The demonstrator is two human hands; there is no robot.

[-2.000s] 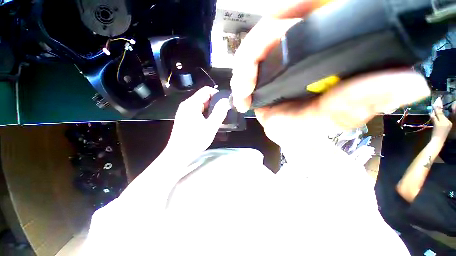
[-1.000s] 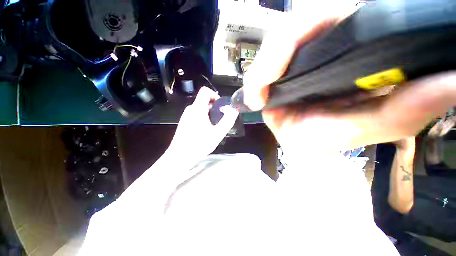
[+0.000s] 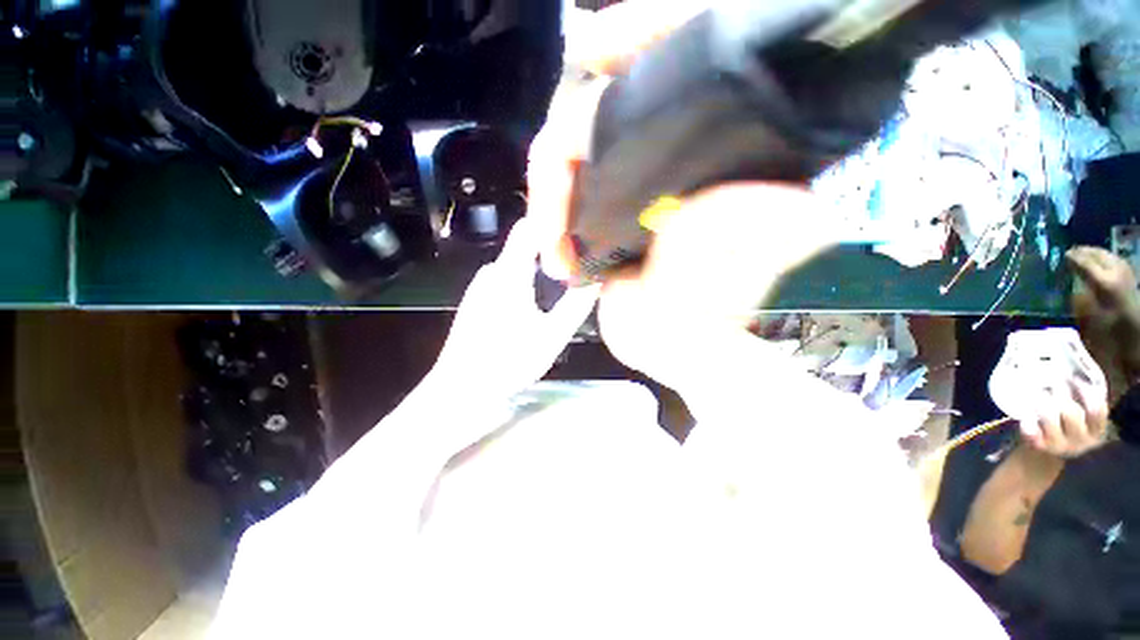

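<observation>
My right hand is wrapped around the thick black electric screwdriver, which has a yellow label. It is blurred and overexposed, and the driver's front end points down at my left hand. My left hand holds a small dark housing at the bench edge, mostly hidden by my fingers. The driver's tip and any screw are hidden. Two black housing cups with silver cylinders and thin wires lie on the green mat left of my hands.
A disc-faced grey housing stands at the back left. White wired parts are piled at the back right and more lie in a right box. A carton with small black parts is below left. Another person's hand holds a white part at right.
The screwdriver and my right hand have moved left and the driver stands steeper, uncovering the white parts pile. My left hand still holds the housing. The other person's hand now shows a white part.
</observation>
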